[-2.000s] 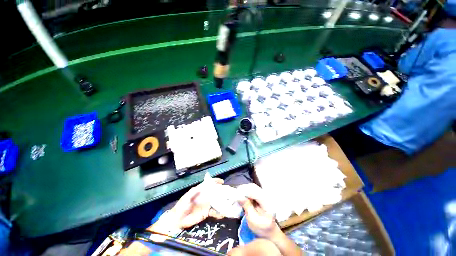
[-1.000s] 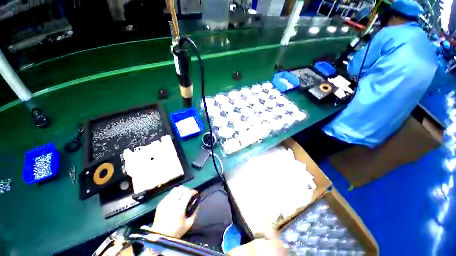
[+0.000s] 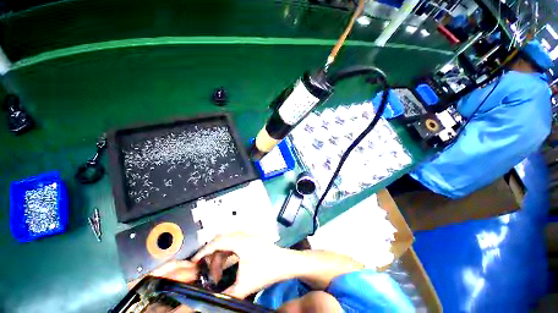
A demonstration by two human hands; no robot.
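My right hand (image 3: pixel 257 263) reaches in from the right and curls its fingers around a dark round part (image 3: pixel 211 270) at the bench's front edge. My left hand (image 3: pixel 174 270) is at the part's left side, partly hidden by a black bar in the foreground; its fingers touch the part. The white notched fixture (image 3: pixel 235 211) lies just behind the hands. The dark base plate (image 3: pixel 137 247) with a tan ring (image 3: pixel 164 239) is to its left. The black screw tray (image 3: pixel 119 183) lies behind them, with many tiny silver screws inside.
The electric screwdriver (image 3: pixel 295 109) hangs tilted over the right blue bin (image 3: pixel 286 160), its cable looping right. The left blue bin (image 3: pixel 39 206) holds silver pieces. A blister tray (image 3: pixel 355 150), black cup (image 3: pixel 305 183) and carton (image 3: pixel 398 226) are right. A person in blue (image 3: pixel 498 128) sits farther right.
My hands have come together at the fixture's front around the dark part, which my left hand held alone a second ago. The screwdriver has swung to a tilt. The view has shifted.
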